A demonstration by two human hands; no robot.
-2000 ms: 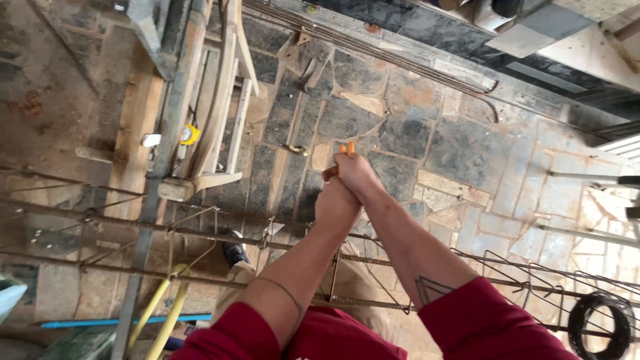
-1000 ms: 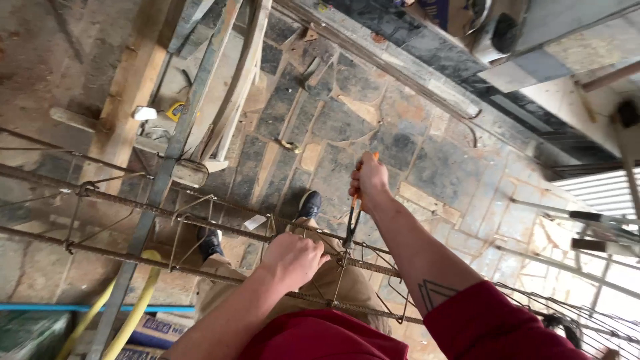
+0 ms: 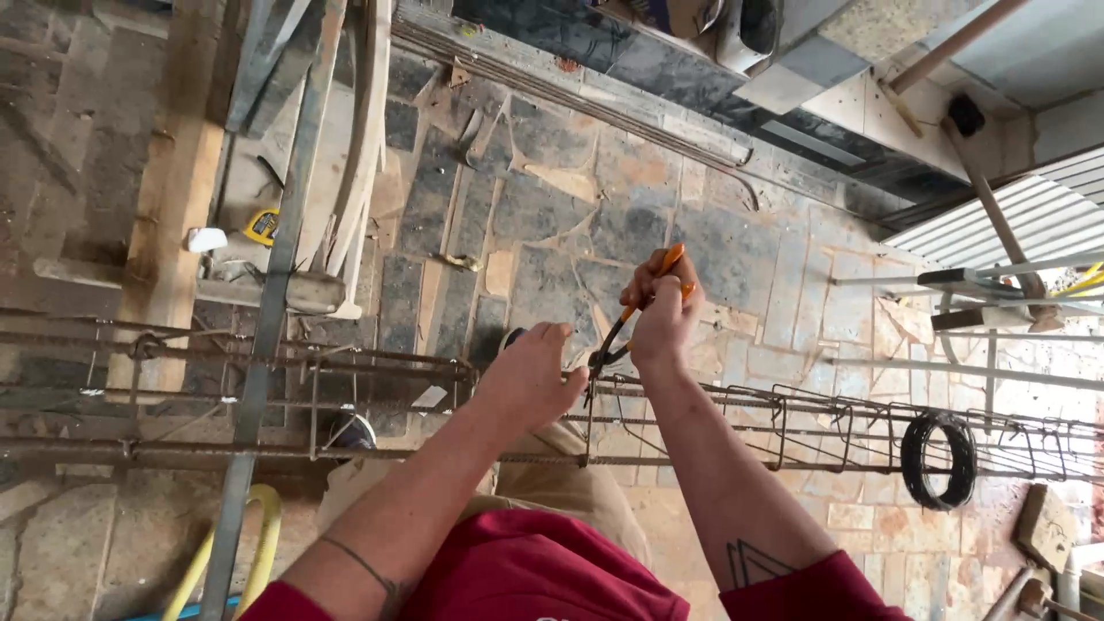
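Observation:
A long rebar cage (image 3: 535, 457) of ribbed bars and square stirrups runs from left to right below my hands. My right hand (image 3: 668, 315) grips orange-handled pincers (image 3: 623, 326), whose jaws are at a stirrup's top corner on the upper bar. Just left of the jaws, my left hand (image 3: 535, 375) is at the same bar with thumb and fingers apart; whether it pinches a wire is too small to tell. Farther right, a coil of black tie wire (image 3: 938, 460) hangs on the cage.
A metal bar (image 3: 250, 405) crosses the cage at left, beside a wooden beam (image 3: 172, 190). A yellow tape measure (image 3: 261, 227) lies near a wooden trestle (image 3: 354, 164). A yellow hose (image 3: 267, 535) loops at lower left. A sledgehammer-like tool (image 3: 992, 207) leans at right.
Two seconds ago both hands were together above the cage; then they parted, the right with the pincers upright at the bar. Now the left hand is raised to the upper bar beside the jaws.

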